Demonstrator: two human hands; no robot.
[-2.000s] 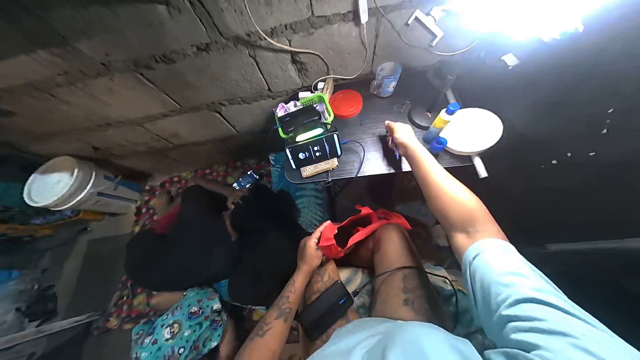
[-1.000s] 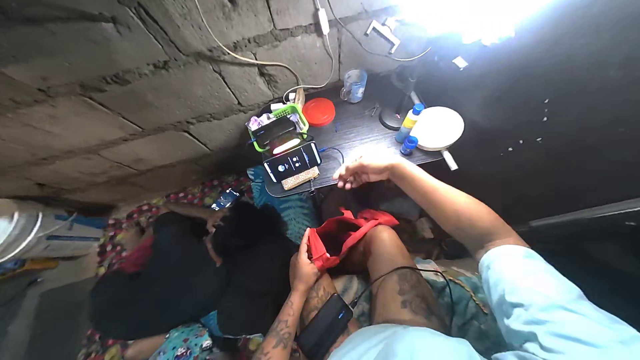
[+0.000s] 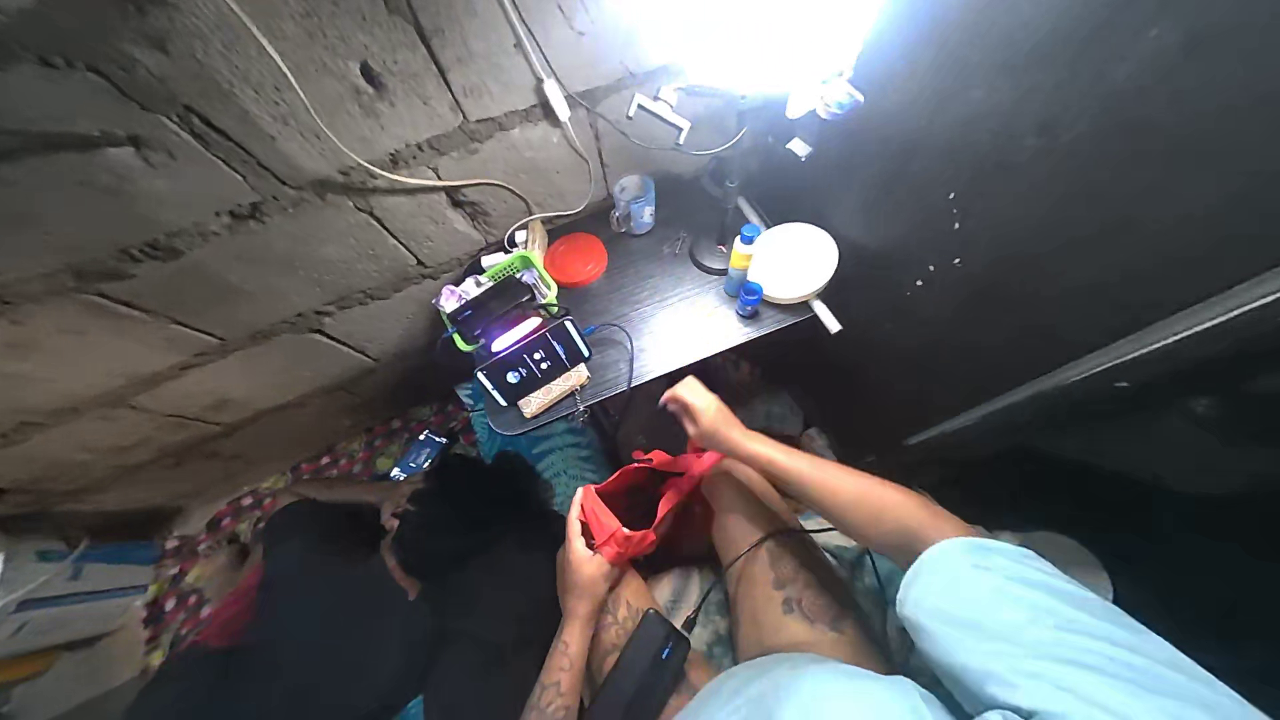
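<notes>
My left hand (image 3: 585, 560) grips the left edge of a red fabric piece (image 3: 625, 535), which lies across my lap with its dark opening facing up. My right hand (image 3: 702, 415) is curled above the right end of the fabric, near the table's front edge; whether something thin is between its fingers cannot be made out. A black power bank (image 3: 640, 665) with a cable rests on my thigh, beside my left forearm.
On the dark table (image 3: 660, 320) are a lit phone (image 3: 534, 362), a green basket (image 3: 522, 268), a red lid (image 3: 576, 260), a cup (image 3: 634, 205), blue-capped bottles and a white round object (image 3: 793, 262). A person (image 3: 340, 600) lies at left.
My right hand was over the table two seconds ago; it has come down toward me, close above the red fabric. My left hand keeps its hold on the fabric.
</notes>
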